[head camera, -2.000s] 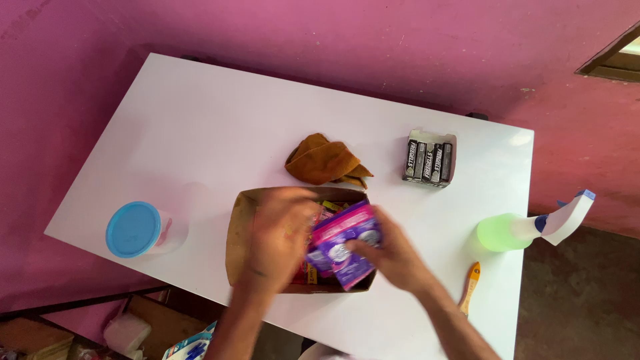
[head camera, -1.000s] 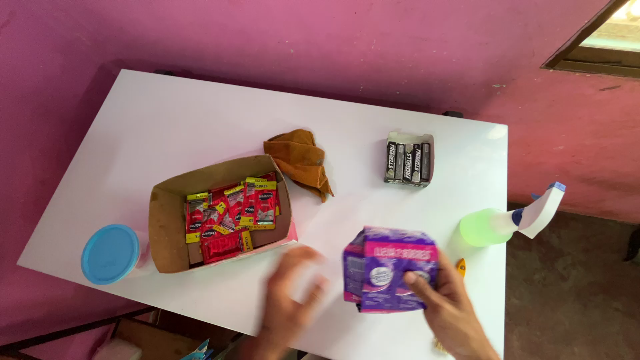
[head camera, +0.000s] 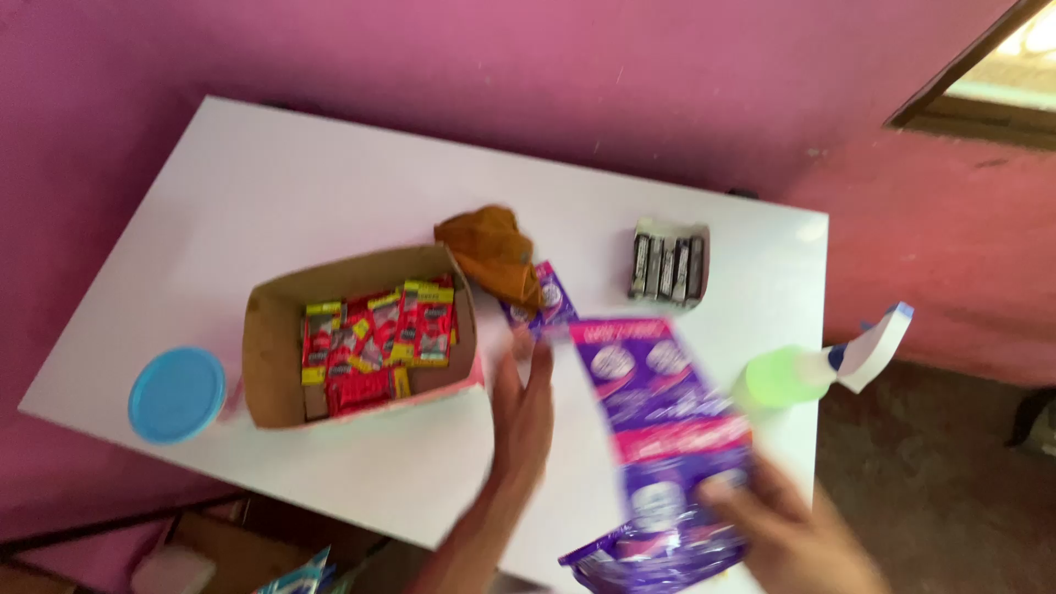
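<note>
My right hand grips a strip of purple and pink sachets, which hangs partly unfolded over the near side of the white table. Just left of the strip is my left hand, fingers spread and blurred; whether its fingertips touch the strip's far end I cannot tell. Beyond them, more purple sachets lie against a crumpled brown cloth. To the left stands an open cardboard box holding several red and yellow packets.
A tub with a blue lid stands at the left. Toward the back right is a small box of black-wrapped packs. A spray bottle with green liquid is near the right edge. Below the table's near edge are stored items.
The folded purple sachets in my right hand have opened into a longer strip. Other purple sachets now lie by the cloth. The cardboard box sits left of my hands; earlier my hands were over it.
</note>
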